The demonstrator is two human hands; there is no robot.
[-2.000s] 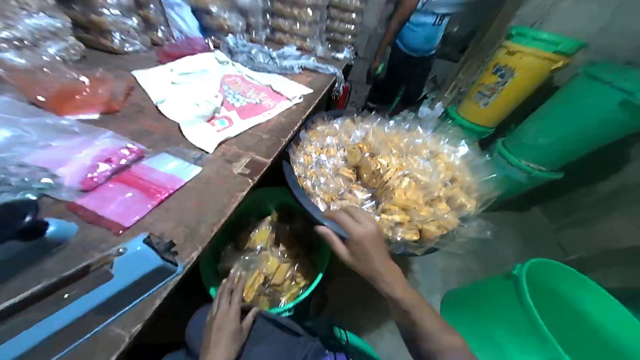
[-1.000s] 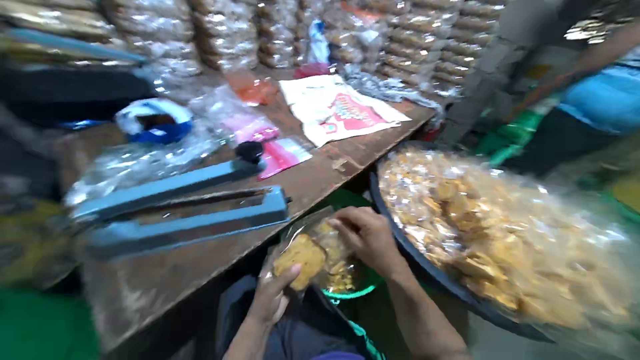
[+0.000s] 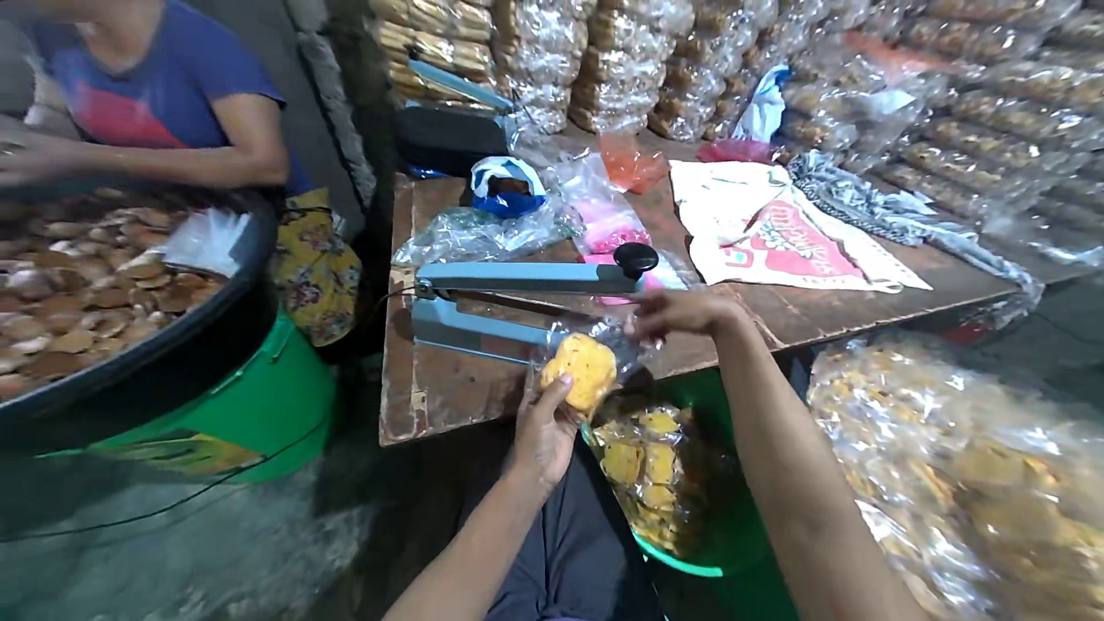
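Note:
My left hand (image 3: 545,435) holds a clear plastic bag of yellow crackers (image 3: 582,371) at the front edge of the wooden table, with the thumb across its front. Beside the bag's upper right side is my right hand (image 3: 668,315), blurred, fingers bent; whether it grips the plastic I cannot tell. Just behind the bag stands a blue hand-operated impulse sealer (image 3: 526,278), its arm raised and ending in a black knob. Below the table edge, a green bucket (image 3: 750,517) contains more bagged yellow crackers (image 3: 647,470).
At left a person (image 3: 172,95) sits by a large dark basin (image 3: 259,246) of round crackers. A wide heap of bagged snacks (image 3: 966,457) lies at right. The table (image 3: 483,388) bears loose plastic, a blue-and-white tape roll (image 3: 507,187) and a printed sack (image 3: 776,228). Packed bags (image 3: 621,65) are stacked behind.
The view has swung left. Both hands were over or beside the green bucket; the cracker bag in my left hand is now beside the sealer, and my right hand has moved toward the sealer's knob end.

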